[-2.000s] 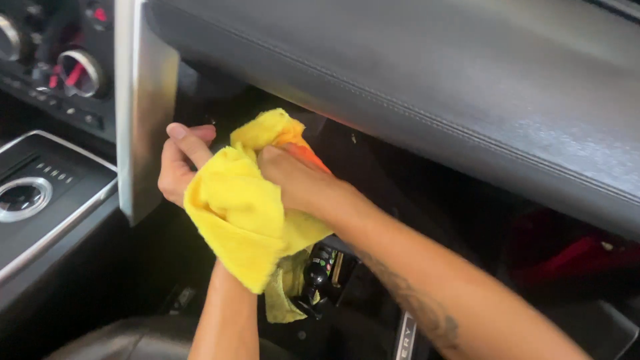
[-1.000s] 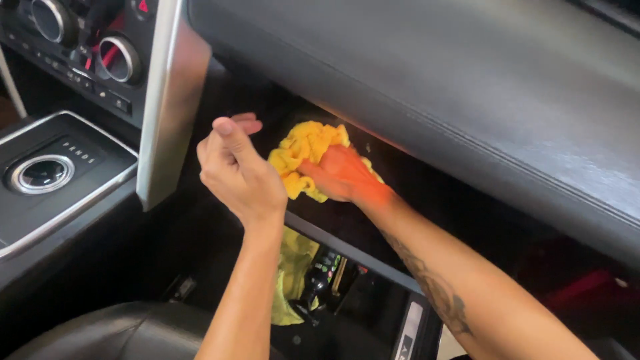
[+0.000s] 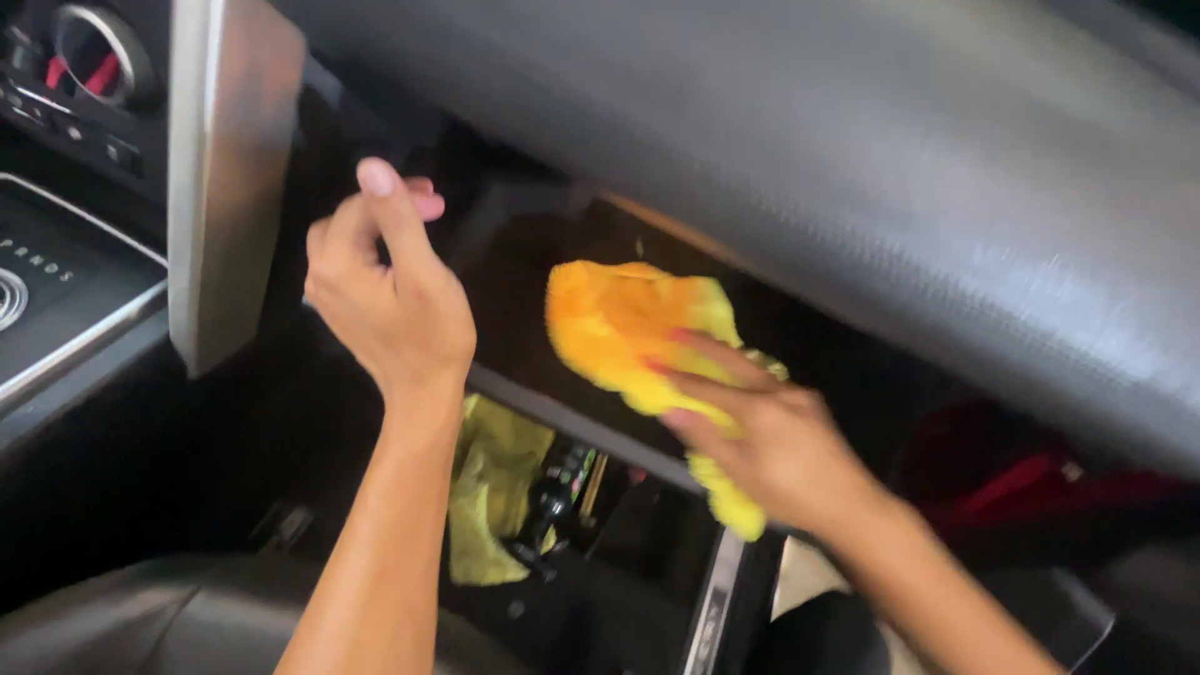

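My right hand [image 3: 769, 427] holds a yellow microfiber cloth [image 3: 647, 328] against the dark inner surface of the open glove compartment [image 3: 511, 314], under the dashboard pad. Part of the cloth is lit orange, and one end hangs down below my fingers, which look blurred. My left hand [image 3: 394, 272] is raised to the left of the cloth, near the metallic console trim, with its fingers loosely curled and nothing seen in them.
The padded dashboard [image 3: 797, 159] overhangs from above. A silver trim pillar [image 3: 225, 187] and the center console [image 3: 66, 244] stand at left. Down in the footwell lie another yellow cloth [image 3: 492, 497] and a dark bottle [image 3: 553, 487]. A seat edge [image 3: 169, 609] shows below.
Two seconds ago the cloth was bunched around both hands; my left hand has since come off it. My right hand has moved the cloth, now more spread out, over the compartment's surface.
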